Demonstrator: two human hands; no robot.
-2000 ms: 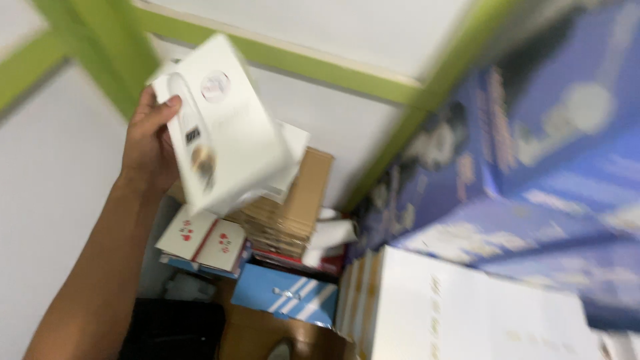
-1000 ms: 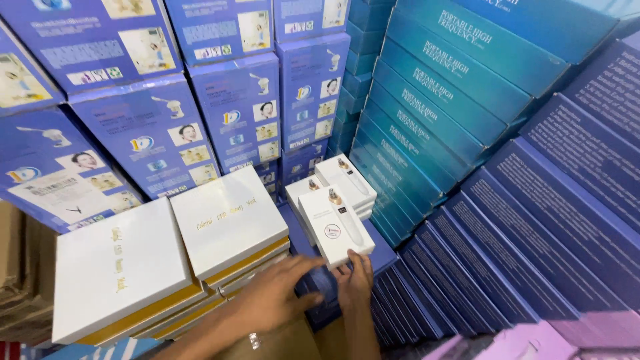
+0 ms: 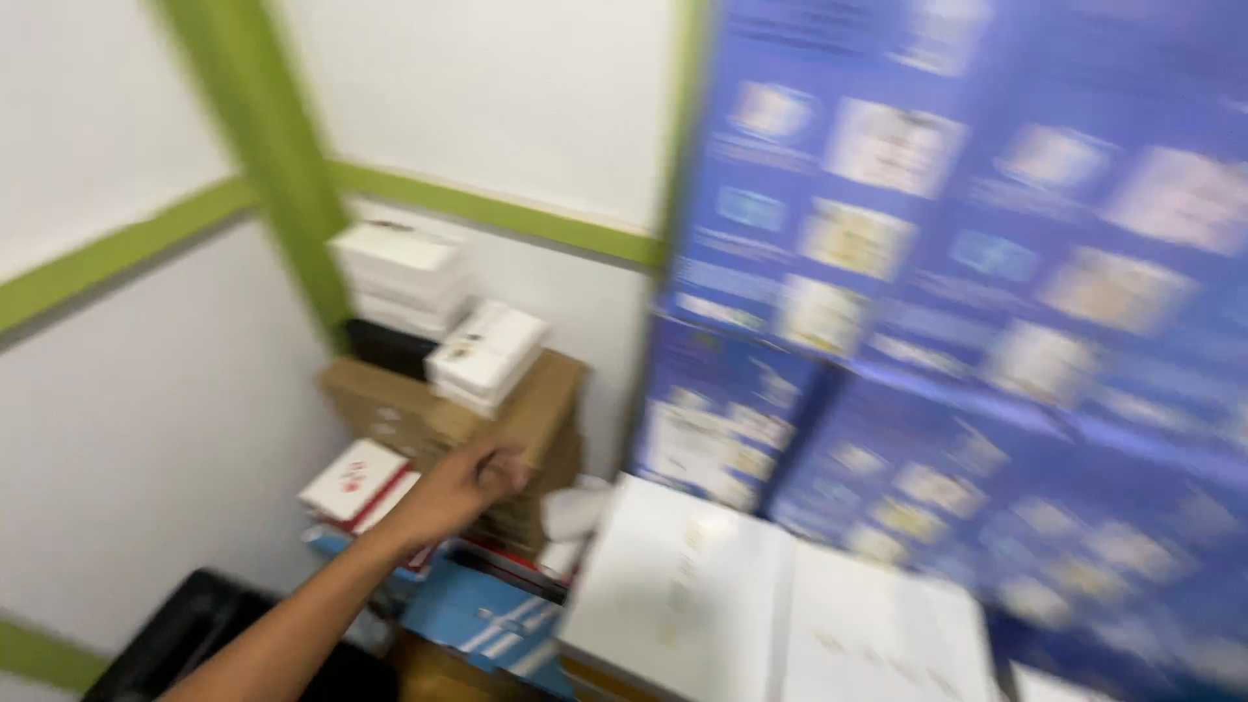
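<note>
My left hand [image 3: 468, 487] reaches in from the lower left, blurred, with its fingers partly curled and nothing visible in them. It is in front of a brown cardboard box [image 3: 390, 409], just below a short stack of small white boxes [image 3: 487, 356]. A taller stack of white boxes [image 3: 400, 268] stands behind, against the wall. To the left of my hand lies a white box with red marks [image 3: 356, 480]. My right hand is out of view.
Large white boxes [image 3: 687, 585] stand at the lower middle, beside tall stacks of blue-purple printed boxes [image 3: 926, 224]. A light blue box with white stripes [image 3: 487, 609] sits low down. Black objects [image 3: 185, 634] are at the lower left, below green-trimmed walls [image 3: 487, 214].
The view has swung from the purple and teal stacks back to the wall corner. One second ago both hands were at small white boxes; now only my left hand shows, away from them.
</note>
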